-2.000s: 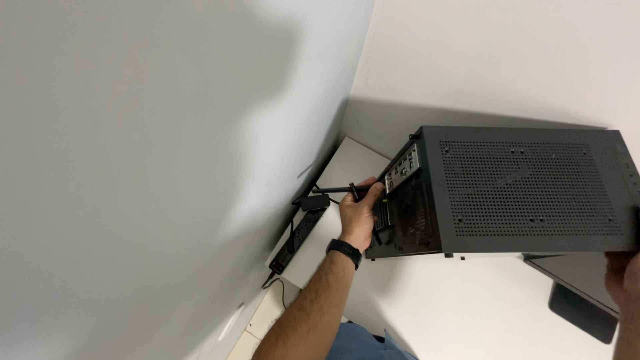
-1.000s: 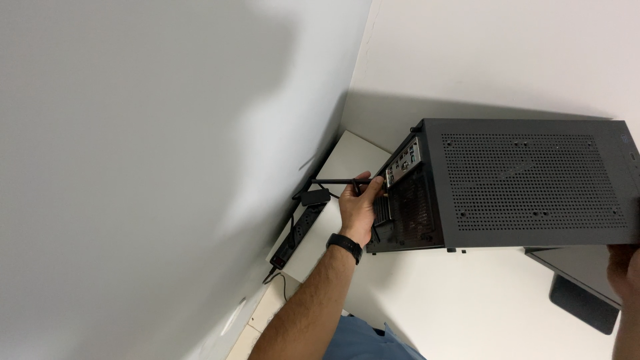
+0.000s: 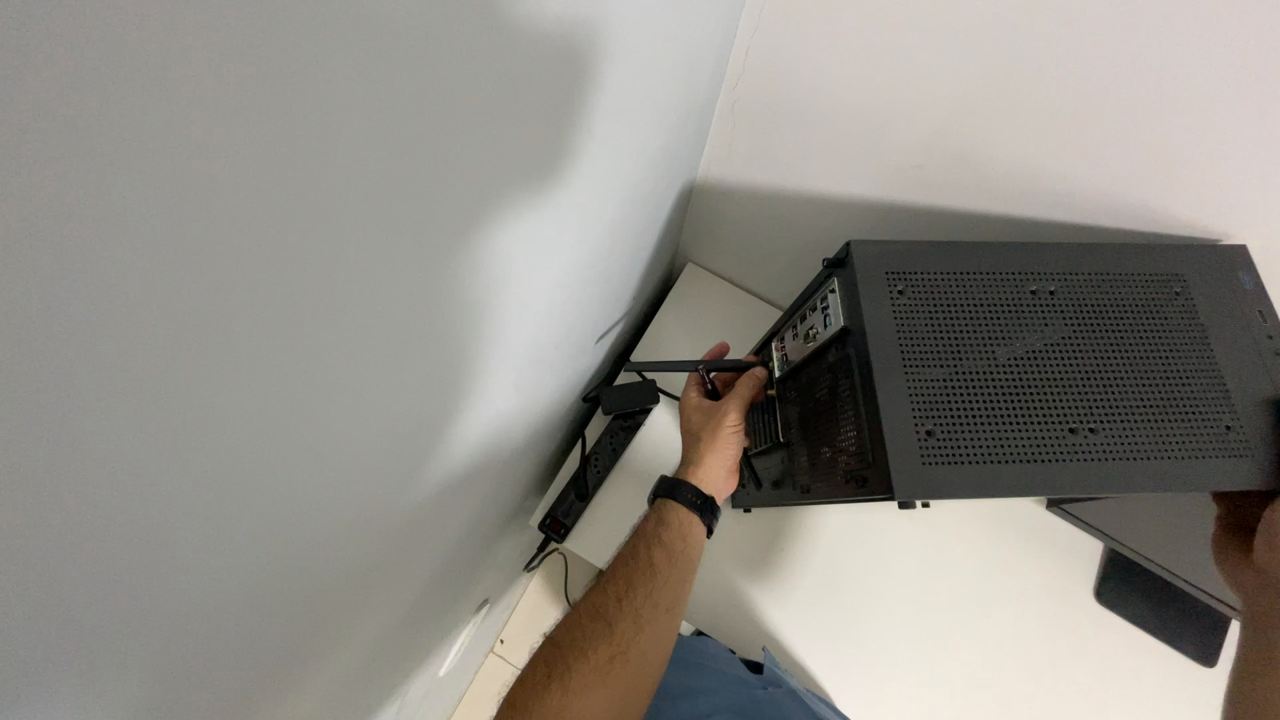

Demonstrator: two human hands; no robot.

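A black computer case is tilted, with its perforated panel facing me and its rear ports panel at the left. My left hand, with a black watch on the wrist, is at the rear of the case. Its thumb and fingers pinch a thin black rod, apparently an antenna, beside the ports. A short dark piece with a metallic end shows among the fingers; I cannot tell what it is. At the right edge, my right hand grips the case's lower front corner, its fingers partly hidden.
A black power strip and a black adapter with cables lie on a white surface against the grey-white wall. A dark flat panel and a black rounded object are below the case at right.
The fingers of my left hand have shifted at the rod, and the short piece with a metallic end now shows between them. The case and my right hand have barely moved.
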